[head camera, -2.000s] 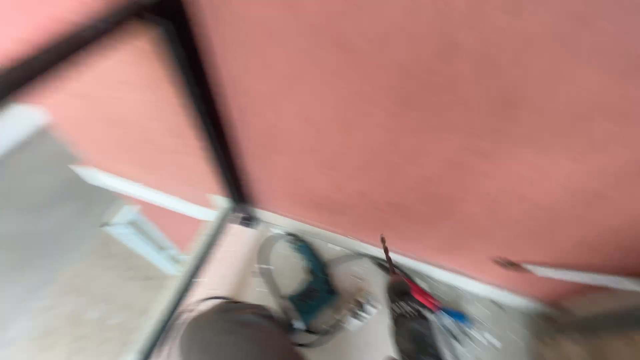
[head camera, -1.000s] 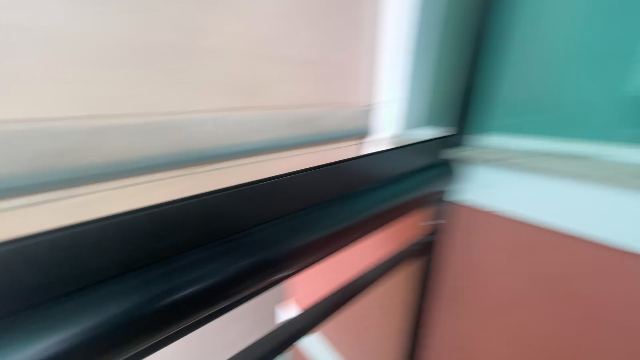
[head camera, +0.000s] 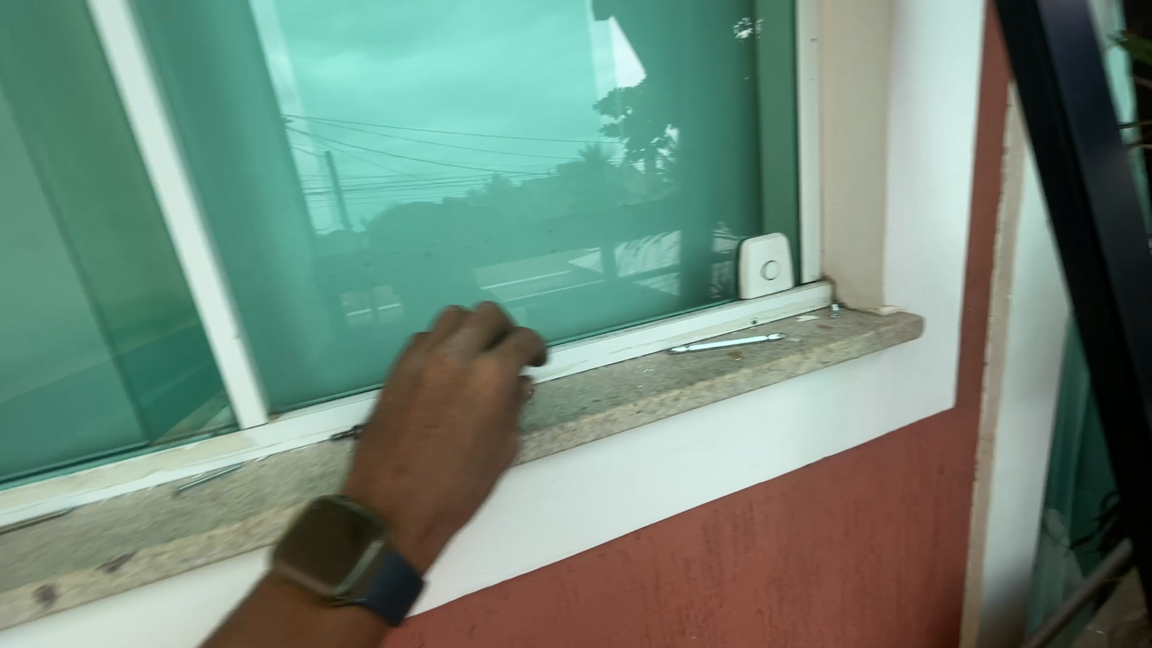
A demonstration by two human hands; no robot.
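My left hand, with a watch on its wrist, is over the stone windowsill beside the white window track. Its fingers are curled and the palm is hidden, so I cannot tell whether it holds anything. A small dark metal piece shows just left of the hand, partly hidden by it. To the right, a double-ended wrench lies on the sill. A thin metal rod lies on the sill at the left. My right hand is out of view.
Green window glass stands behind the sill, with a white plastic fitting at its lower right corner. A black metal bar slants down the right side. Below the sill are white trim and a red wall. Small debris lies near the sill's right end.
The view has swung from the black frame and the tools below to the windowsill. My left hand has come into view.
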